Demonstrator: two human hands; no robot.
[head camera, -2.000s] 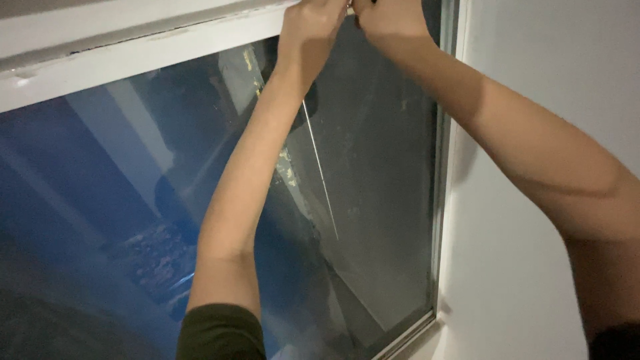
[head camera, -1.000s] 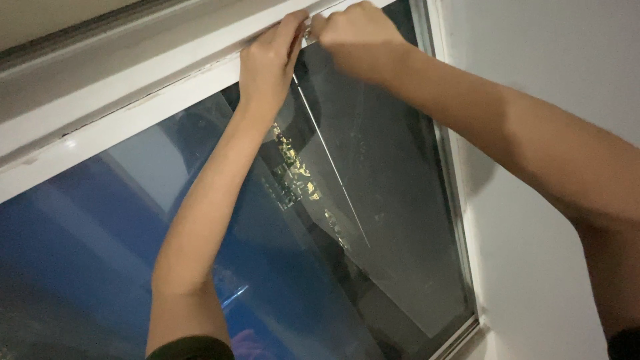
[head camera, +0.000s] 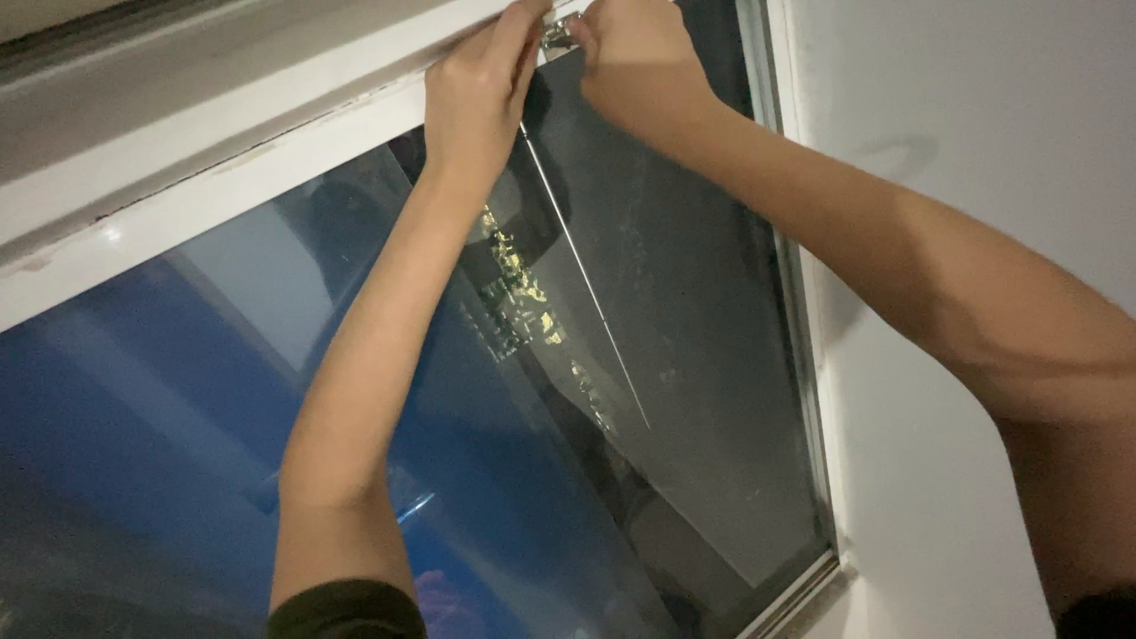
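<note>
At the top edge of the view, my left hand (head camera: 479, 89) is raised against the white window frame (head camera: 355, 124), its fingertips bunched near a small shiny metal fitting (head camera: 559, 34). A thin silver rod (head camera: 577, 247) slants down across the glass from beside my left fingers; its upper end is hidden, so what holds it cannot be told. My right hand (head camera: 643, 62) is curled at the fitting's right side, with thumb and finger pinching it. The dark window pane (head camera: 692, 266) lies behind both hands.
A pale wall (head camera: 958, 106) meets the window's right side jamb (head camera: 803, 311). Patches of shiny yellowish flakes (head camera: 524, 284) show on or through the glass. The lower frame corner (head camera: 830, 568) is at the bottom right. Blue reflections cover the left of the pane.
The view has shifted, and more of the upper frame shows. My two hands stay close together at the top of the window. The fitting between them is now easier to see.
</note>
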